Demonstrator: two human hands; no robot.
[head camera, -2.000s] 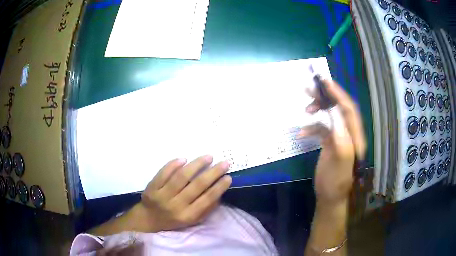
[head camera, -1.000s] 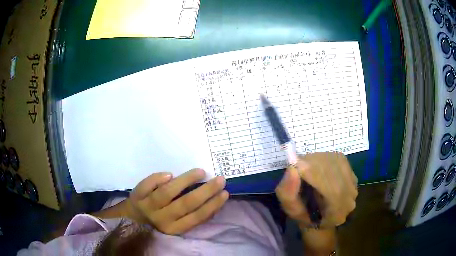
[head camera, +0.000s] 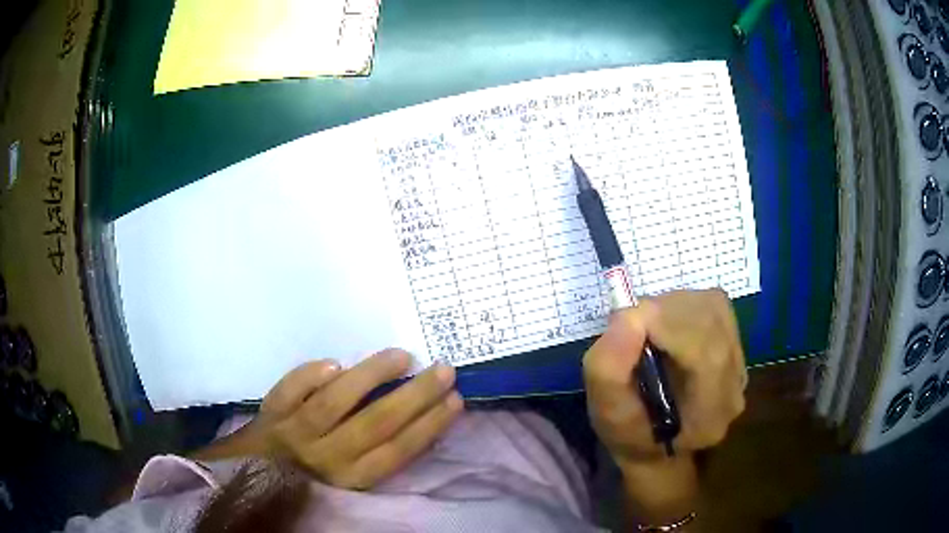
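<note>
The inspection record sheet (head camera: 250, 281) lies on the green mat, blank on its left part and with a printed table grid on its right part. My right hand (head camera: 671, 370) holds the gel pen (head camera: 598, 229) near its middle, tip pointing away from me over the upper middle of the grid. I cannot tell whether the tip touches the paper. My left hand (head camera: 359, 416) holds nothing and rests at the sheet's near edge with its fingers slightly apart, fingertips on the paper.
Yellow backing paper (head camera: 260, 40) lies at the far left of the mat. A brown carton (head camera: 52, 208) with black writing stands at left, with dark discs. A foam tray stack (head camera: 885, 239) with ringed discs stands at right. A green probe handle (head camera: 753, 16) lies far right.
My right hand has swung from the sheet's right edge to the grid, and the pen now points at it. The view has shifted. My left hand has stayed at the near edge.
</note>
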